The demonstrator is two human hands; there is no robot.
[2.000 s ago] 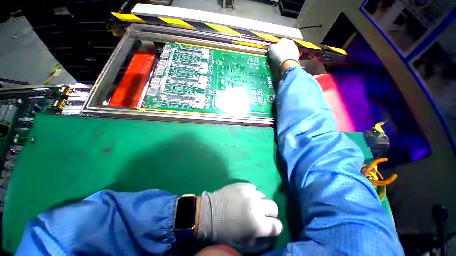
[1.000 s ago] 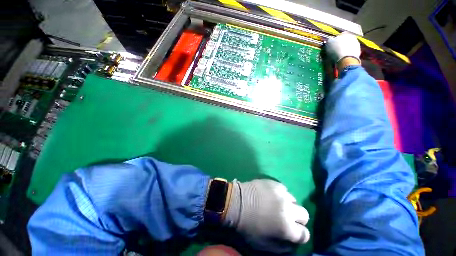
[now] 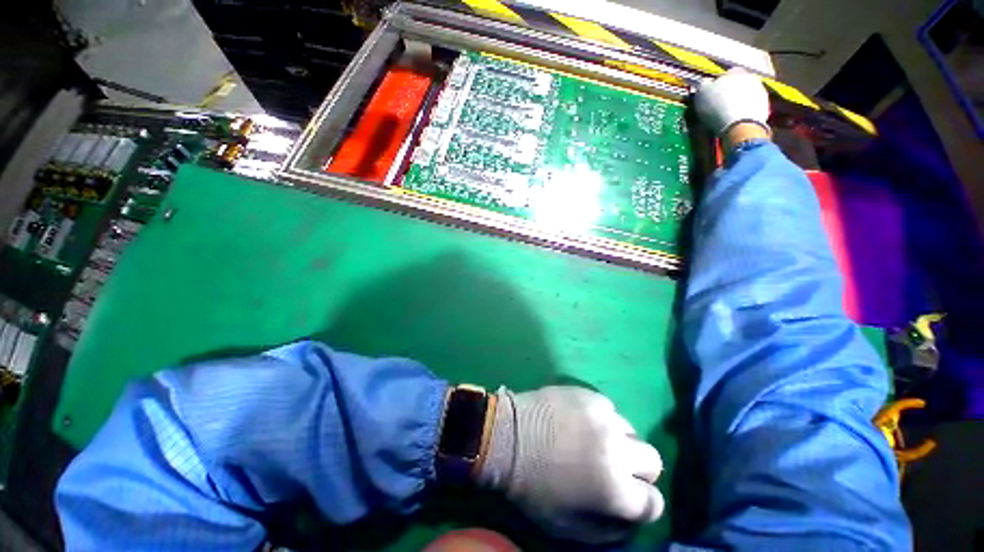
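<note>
A green circuit board (image 3: 613,151) with pale rows of component outlines lies inside the grey metal carrier frame (image 3: 486,224). My right hand (image 3: 734,102), in a white glove, is at the frame's far right corner; its fingers are hidden, so its grip cannot be told. My left hand (image 3: 583,458), gloved, with a watch at the wrist, rests with fingers curled over the near part of the green work mat (image 3: 270,259). Nothing shows in it.
A red surface (image 3: 383,121) shows in the frame's left part. Populated boards (image 3: 81,183) lie at the left. A yellow-black striped rail (image 3: 691,59) runs behind the frame. Orange-handled side cutters (image 3: 904,429) are at the right edge of the mat.
Since the first frame the view has shifted, so the frame and both arms sit further right in the picture. The hands have kept their places at the frame corner and on the mat.
</note>
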